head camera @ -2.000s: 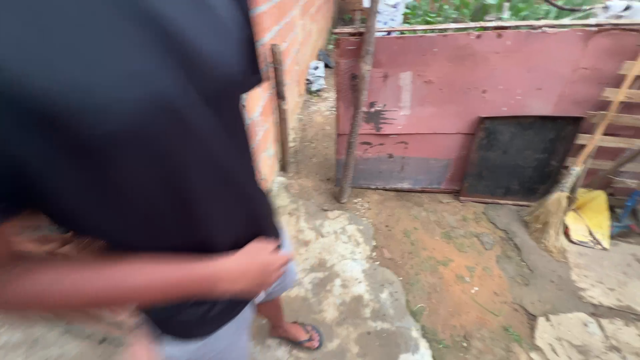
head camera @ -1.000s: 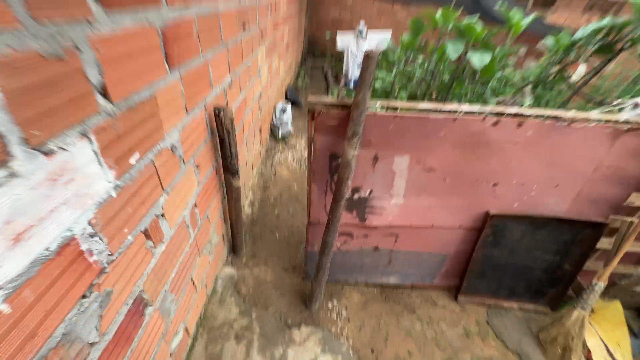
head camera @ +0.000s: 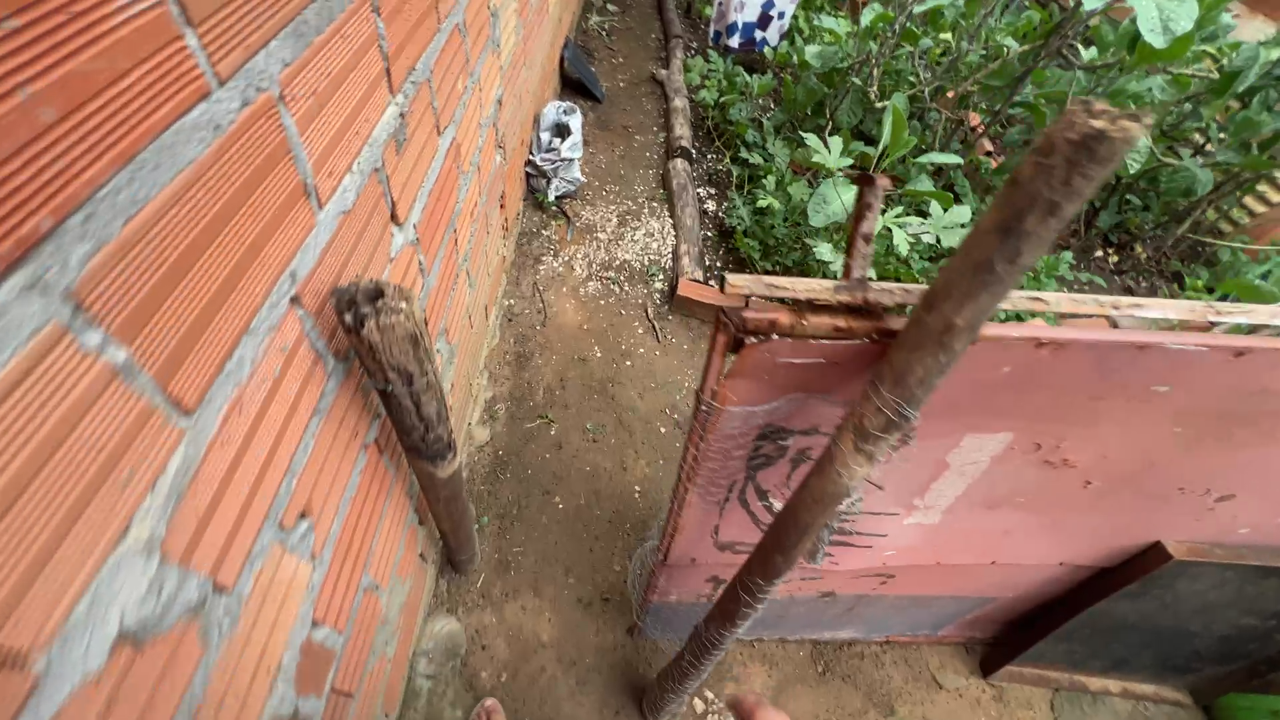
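Note:
Neither hand shows clearly. A blurred bit of skin (head camera: 757, 707) at the bottom edge may be my right hand's fingertip or a toe; I cannot tell which. It is close to the foot of a leaning wooden post (head camera: 800, 510) with thin wire around it. My left hand is out of view. On the left, a shorter wooden post (head camera: 415, 420) with a rough broken top stands beside the brick wall (head camera: 230, 240). Behind the leaning post is a pink panel (head camera: 1080, 430) with wire mesh at its left edge.
A dirt path (head camera: 590, 400) runs between the wall and the panel. Further along lie a crumpled plastic bag (head camera: 557, 150), a dark object (head camera: 581, 72) and a log (head camera: 683, 170). Leafy plants (head camera: 900, 130) grow behind the panel. A dark framed board (head camera: 1170, 620) leans at lower right.
The person in a black shirt, at the left two seconds ago, is out of view. The view has moved nearer to the two posts and the path and tilted down.

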